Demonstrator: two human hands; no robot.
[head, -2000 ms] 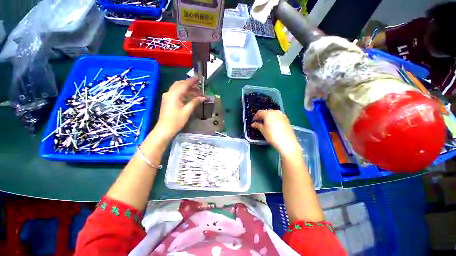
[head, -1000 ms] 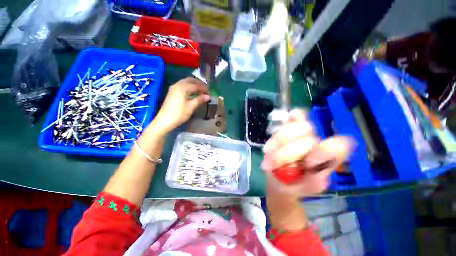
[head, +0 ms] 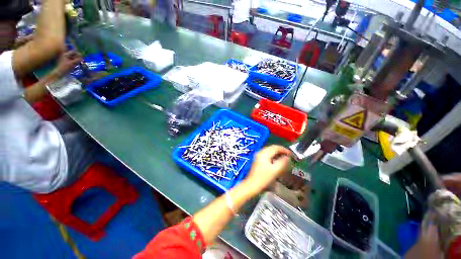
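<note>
The hand press head point(head: 354, 119) with its yellow warning label stands tilted in view at the right. My left hand point(head: 270, 167) is at the left side of the ram, above the fixture area point(head: 298, 184), fingers bent together; whether they hold a shaft is hidden. My right hand point(head: 427, 240) is blurred and cut off at the right edge, around the wrapped press lever point(head: 445, 210). The clear tub of pale shafts point(head: 280, 227) is nearest the body. The clear tub of black rings point(head: 354, 215) is right of it, with one light ring on top.
A blue tray heaped with shafts point(head: 220, 149) is left of my hand, with a red tray point(head: 278, 119) behind. Farther back are a plastic bag point(head: 189, 109), more blue trays point(head: 273, 76) and clear tubs. Another person point(head: 30, 121) works at the left, near a red stool point(head: 88, 202).
The view has swung left, bringing another person and the far bench into sight. My right hand has gone from the ring tub to the lever. My left hand remains beside the ram.
</note>
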